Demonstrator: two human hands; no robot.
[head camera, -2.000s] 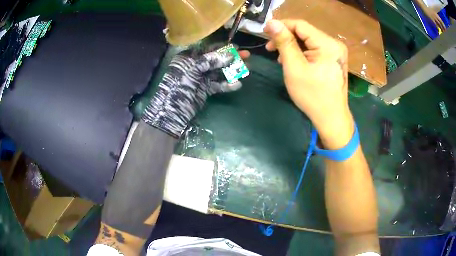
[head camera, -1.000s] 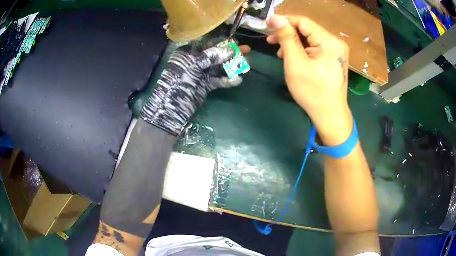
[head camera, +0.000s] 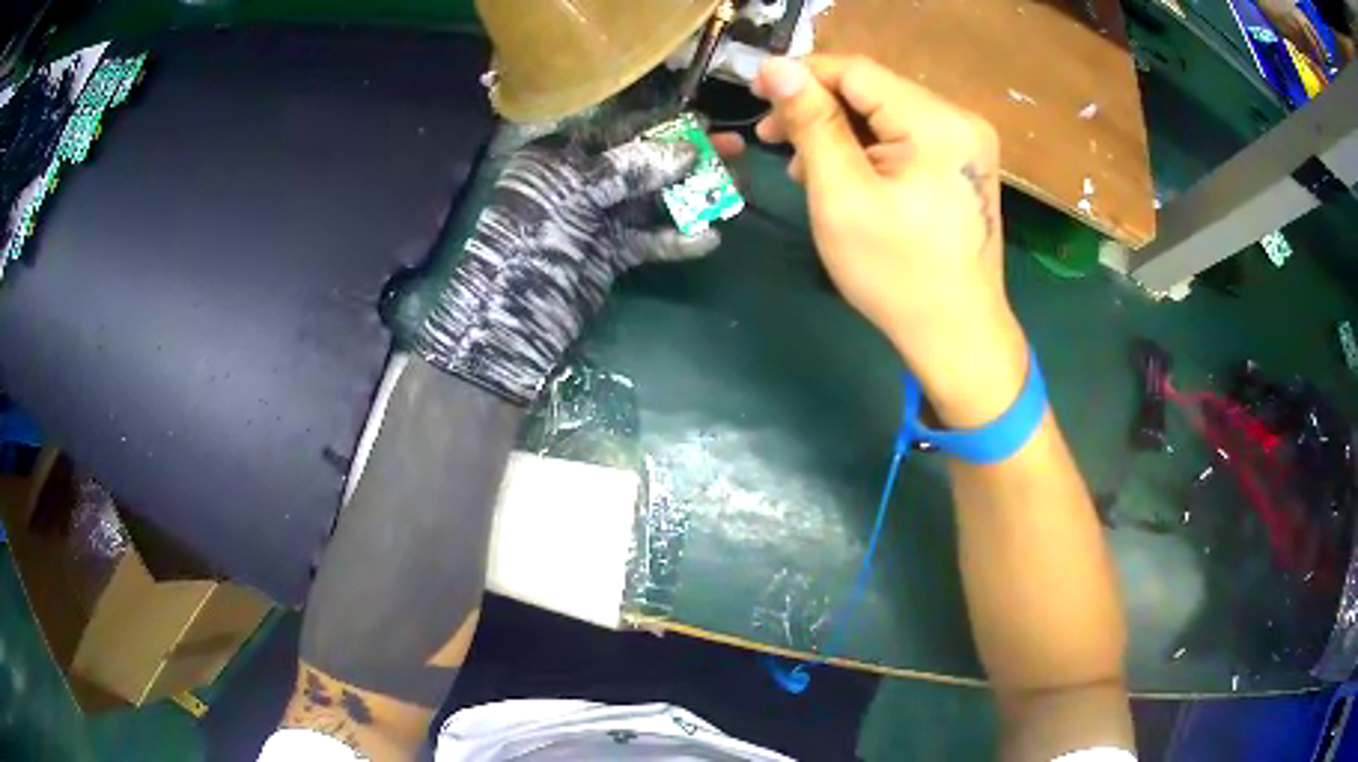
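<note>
A small green and white circuit board (head camera: 703, 185) is held between the fingers of my left hand (head camera: 554, 253), in a black-and-white knitted glove. The dark soldering iron (head camera: 703, 60) points down at the board's top edge. My right hand (head camera: 891, 194), bare with a blue wrist strap (head camera: 995, 432), is right of the iron. Its thumb and index finger are pinched together near the tip. A thin dark line runs from near the tip toward the pinch; I cannot tell whether it is wire or cable.
An amber fume hood (head camera: 588, 52) hangs above my left hand. A black mat (head camera: 224, 283) with green boards (head camera: 90, 134) lies left. A wooden board (head camera: 1013, 119) is at the top right, beside a grey post (head camera: 1251, 194). A tangled cable pile (head camera: 1266, 476) lies right, a white pad (head camera: 563, 539) near.
My right hand has shifted slightly left toward the iron tip. The board moved slightly up from the first frame. Red light or colour now shows on the cable pile.
</note>
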